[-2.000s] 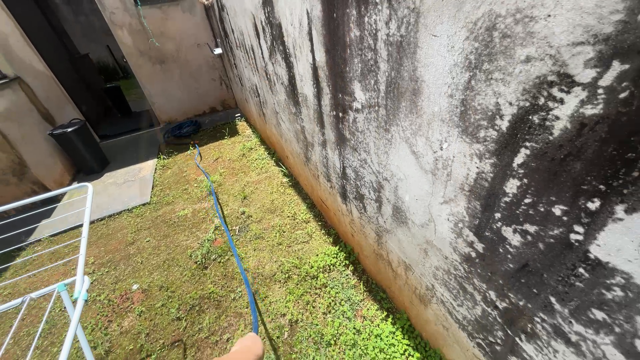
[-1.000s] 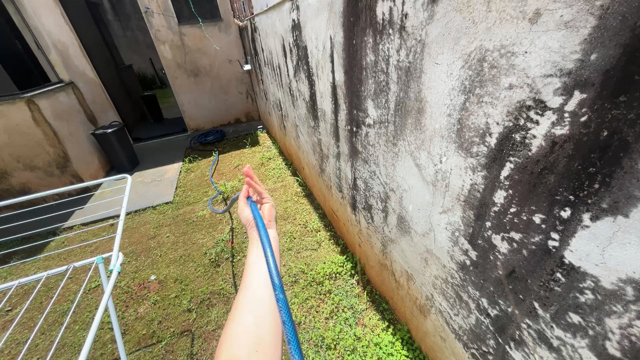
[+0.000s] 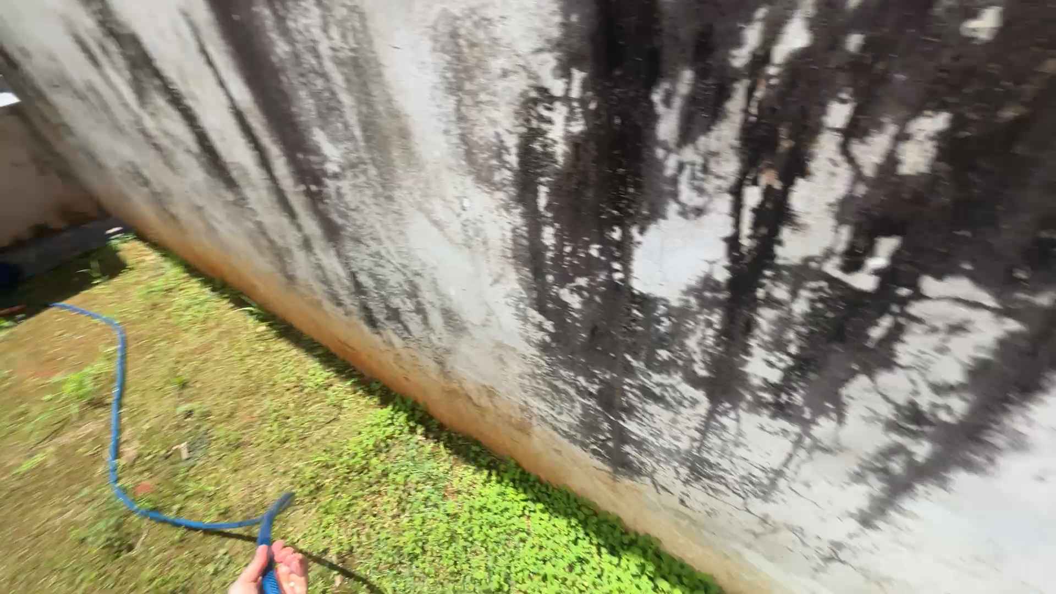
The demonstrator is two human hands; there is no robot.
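My left hand [image 3: 276, 569] is at the bottom edge, left of centre, closed around a blue garden hose [image 3: 117, 396]. The thumb lies on the hose's left side and the curled fingers on its right. A short piece of hose rises beyond the hand. From there the hose runs left over the grass and bends up toward the far left. Only part of the hand shows, and my right hand is out of view.
A tall plastered wall [image 3: 462, 247] with black stains runs diagonally along the right. Low green plants [image 3: 511, 528] grow at its foot, beside patchy grass [image 3: 231, 396]. A shaded paved strip [image 3: 62, 247] lies at the far left.
The view has swung right, toward the wall. My left hand was partly open with the hose across its palm; now its fingers are curled around the hose. The hose's bends on the grass have changed.
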